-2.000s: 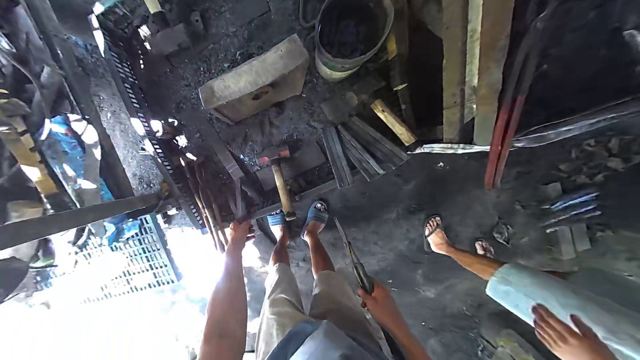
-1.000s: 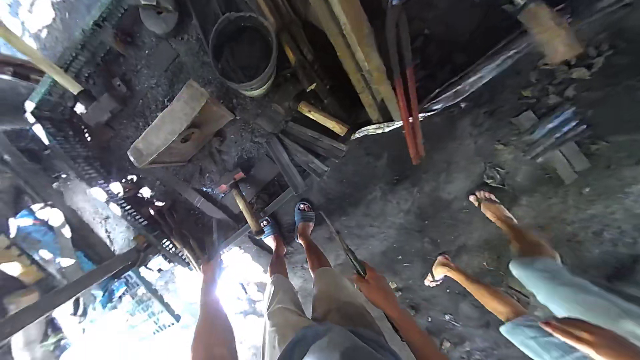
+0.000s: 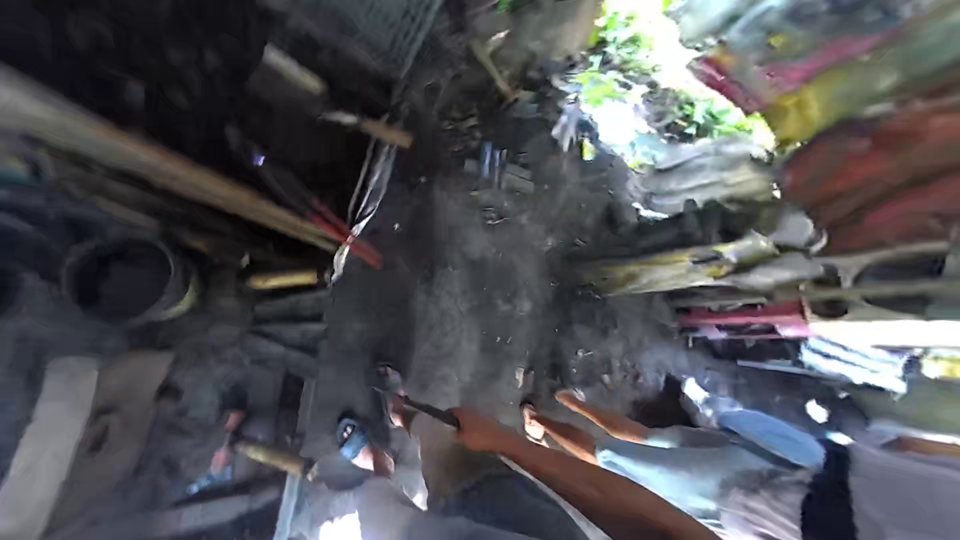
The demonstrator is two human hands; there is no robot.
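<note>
My right hand [image 3: 474, 430] is closed on a dark, narrow tool, whose blade-like end [image 3: 429, 411] points left over my legs; motion blur hides its exact kind. My left hand is outside the view. Below and left of the tool is my foot in a blue slipper [image 3: 351, 436]. A hammer with a wooden handle [image 3: 271, 456] lies at the lower left, its reddish head [image 3: 234, 420] away from my feet.
A bucket [image 3: 124, 279] with dark contents stands at the left near long wooden beams [image 3: 172, 166]. Red-ended bars [image 3: 364, 247] jut over the dark floor. Another person in light blue trousers [image 3: 667, 469] is close on my right.
The view has swung far to the right. My left hand, seen earlier near the workbench edge, has left the view. My right hand keeps hold of the tool.
</note>
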